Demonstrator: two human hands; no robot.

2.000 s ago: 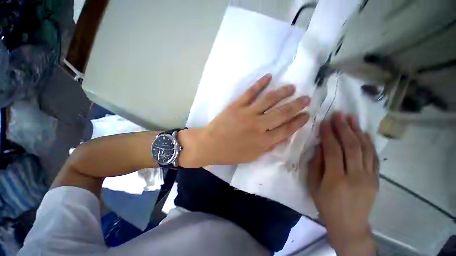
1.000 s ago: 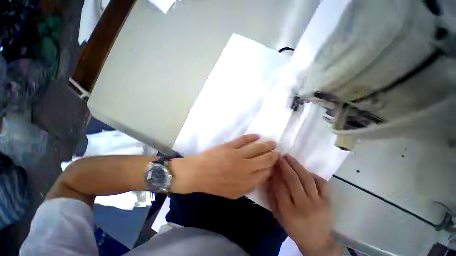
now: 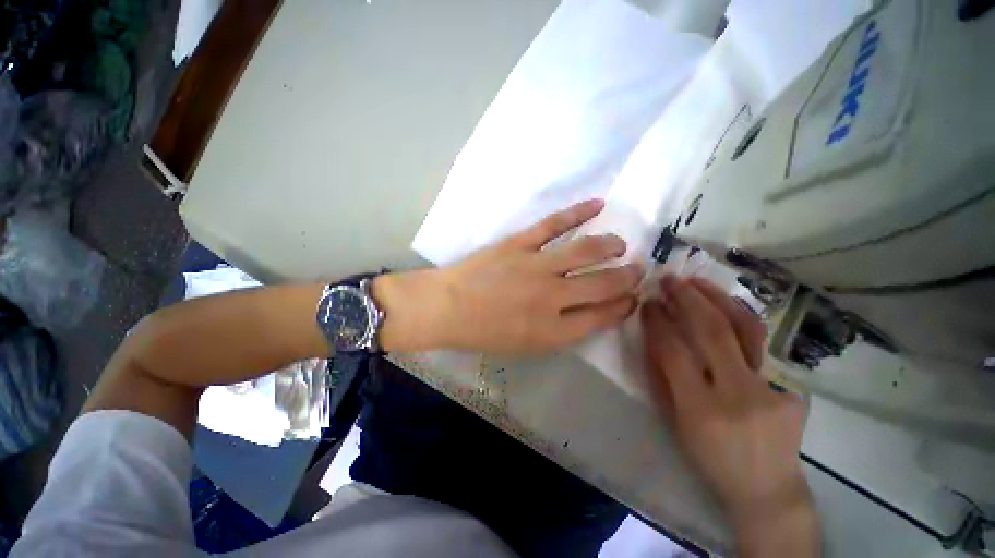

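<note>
The white fabric panel (image 3: 546,114) lies on the pale table and runs under the sewing machine head (image 3: 873,164). The presser foot and needle area (image 3: 664,244) is just ahead of my fingertips. My left hand (image 3: 524,289) lies flat on the panel with fingers spread, left of the presser foot. My right hand (image 3: 720,381) rests on the cloth close to the needle, its fingers together and bent, pressing the cloth down. The needle tip and the seam under my fingers cannot be made out.
The pale table (image 3: 338,120) has a brown wooden edge (image 3: 218,82) at left. Folded white pieces (image 3: 267,405) lie below my left forearm. Plastic bags (image 3: 55,262) are on the floor at far left. A dark seam line crosses the machine bed (image 3: 862,523) at lower right.
The panel has moved forward, away from me, past the presser foot. Both hands have moved forward toward the needle, and my left fingers are more spread. The view has shifted.
</note>
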